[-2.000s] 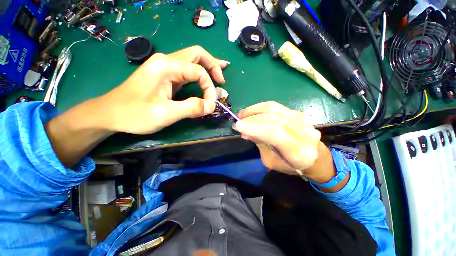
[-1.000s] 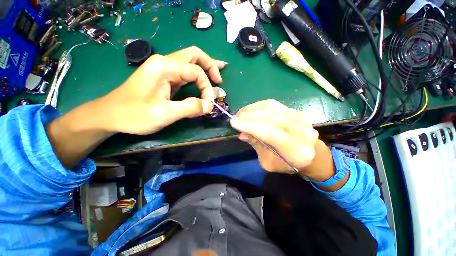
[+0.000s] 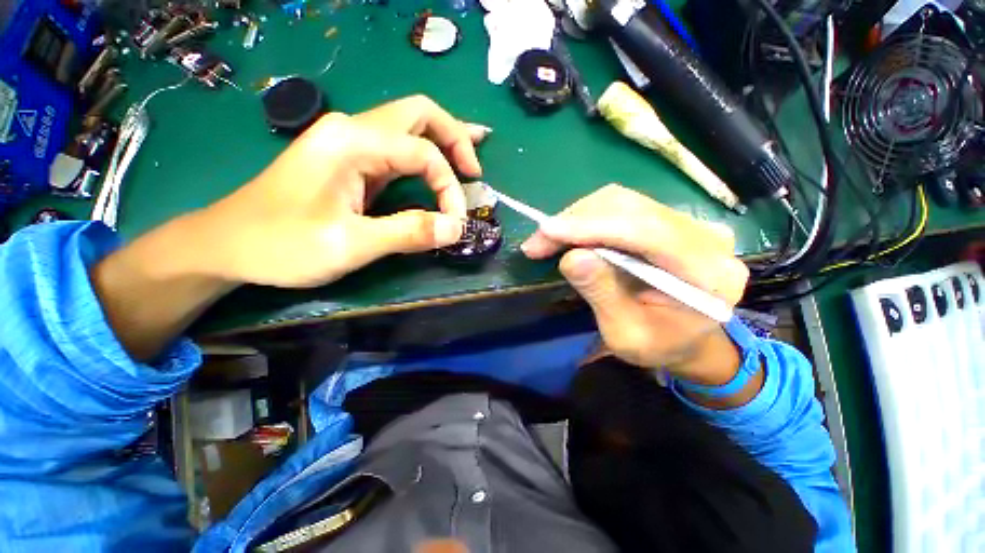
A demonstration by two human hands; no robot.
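Note:
A small round device housing (image 3: pixel 473 237) with a circuit board lies at the front edge of the green bench top. A silver-white disc (image 3: pixel 478 196) sits at its far side. My left hand (image 3: pixel 356 194) pinches the housing's left edge between thumb and index finger. My right hand (image 3: pixel 653 275) holds silver-white tweezers (image 3: pixel 675 290), their tip pointing left at the disc's right edge. Whether the tip touches the disc is too small to tell.
A plain black disc (image 3: pixel 293 104) and a black round module (image 3: pixel 542 79) lie behind my hands. A cream-handled tool (image 3: pixel 661 140), a thick black screwdriver (image 3: pixel 702 97), cables and a round fan (image 3: pixel 909 106) are at right. A white tray (image 3: pixel 929 378) is at lower right.
The tweezers have turned and moved right and up from the board to beside the silver-white disc. My right hand has shifted right. My left hand has stayed nearly still.

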